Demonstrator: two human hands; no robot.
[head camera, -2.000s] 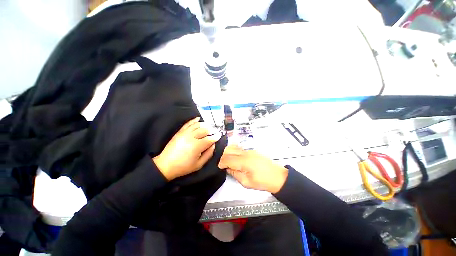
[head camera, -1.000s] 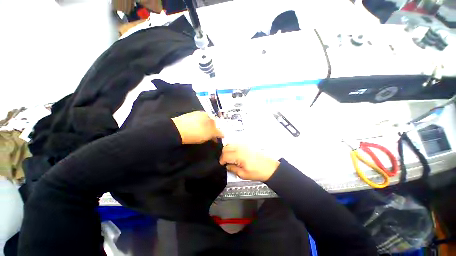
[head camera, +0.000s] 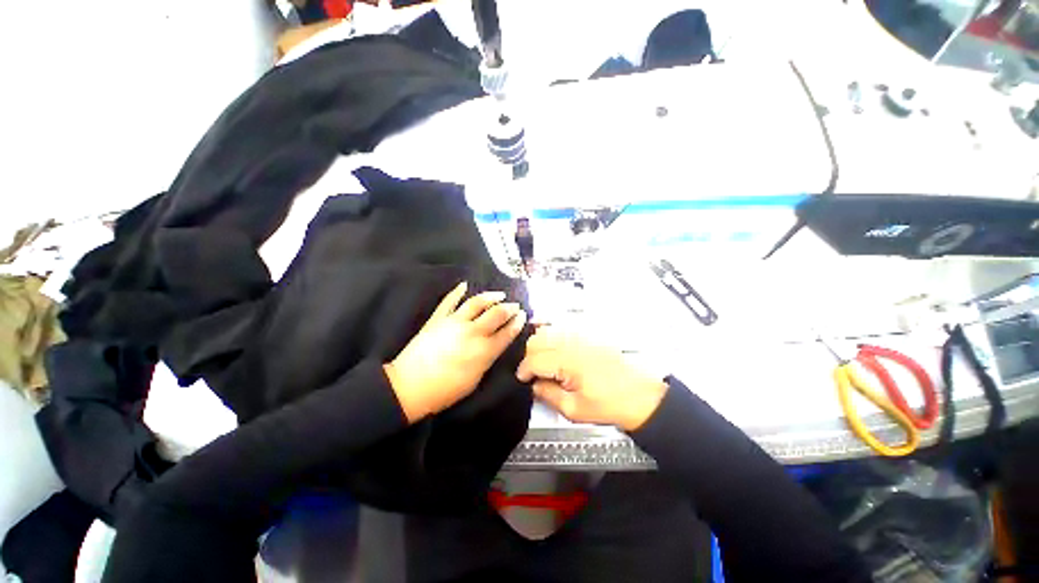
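Note:
A large black garment piece (head camera: 342, 273) lies bunched left of the needle on the white machine bed. Its right edge runs to the presser foot (head camera: 526, 268) of the white sewing machine (head camera: 684, 148). My left hand (head camera: 458, 351) lies on the cloth just in front of the foot, fingers spread a little and pressing on it near the edge. My right hand (head camera: 587, 374) pinches the fabric edge between thumb and fingers, close beside my left fingertips. The exact needle point is too small to make out.
Thread snips (head camera: 684, 293) lie on the bed right of the needle. Scissors with red and yellow handles (head camera: 877, 399) and a black strap (head camera: 971, 382) lie at the right. A measuring scale (head camera: 581, 453) runs along the front edge. Khaki cloth (head camera: 29, 330) is at the far left.
Since one second ago, my left hand has turned and its fingers have spread flatter on the cloth near the foot. My right hand still pinches the edge. The camera view has shifted.

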